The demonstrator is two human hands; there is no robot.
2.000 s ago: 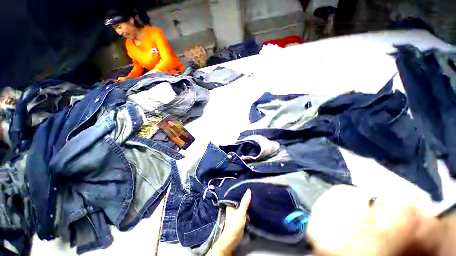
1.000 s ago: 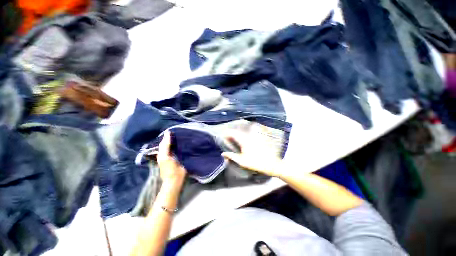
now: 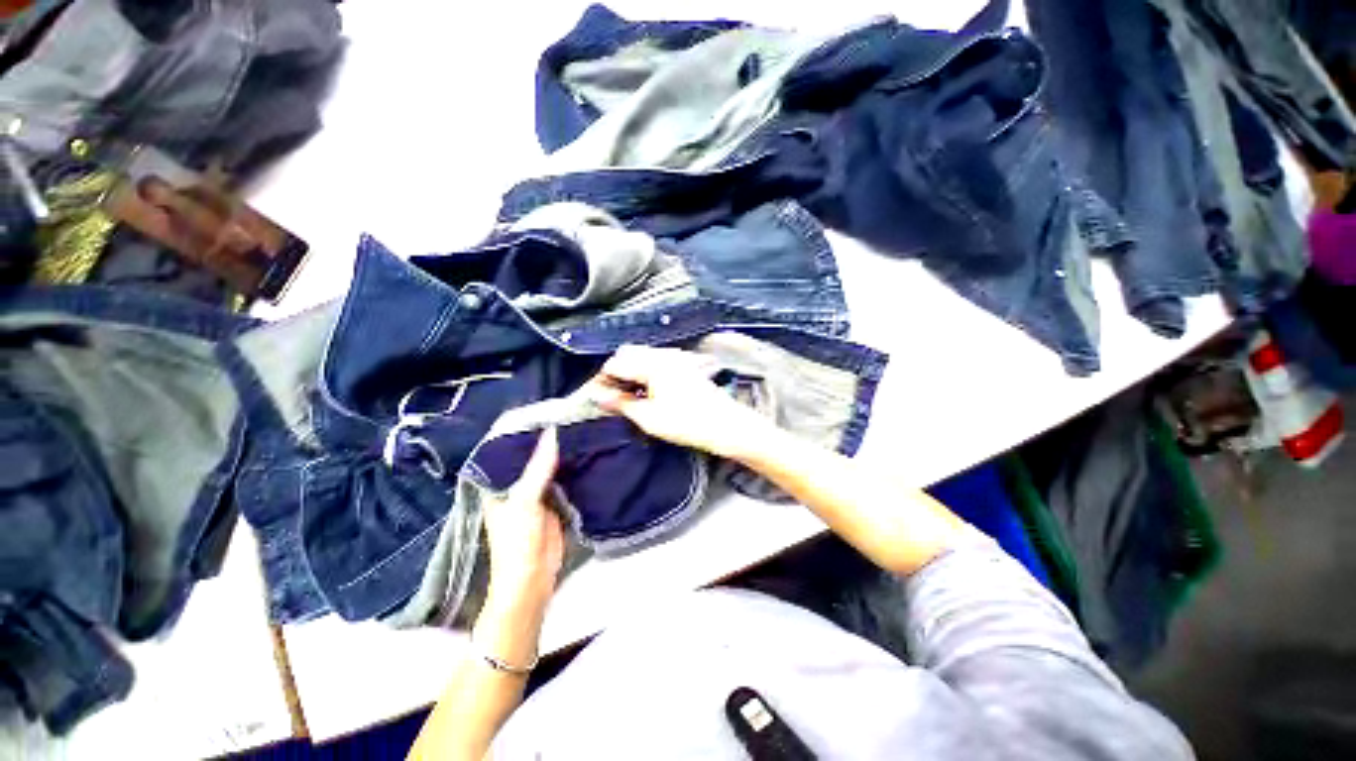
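A dark blue denim garment with a pointed collar, pale buttons and a white cord lies in front of me. A smooth dark navy pocket bag with a pale edge is folded out over it. My left hand holds the near left edge of this piece, thumb on top. My right hand pinches the pale seam at its upper edge, fingertips together. A small dark thing shows at the right fingertips; I cannot tell what it is.
More blue garments lie at the far side and right. Grey-black ones are piled left, with a smartphone on them. A wooden stick lies near the left front edge. Crates of denim stand below the table at right.
The view has turned down and the person in orange has left it. My right hand has moved from the navy piece's right side to its upper seam. My left hand still holds the left edge.
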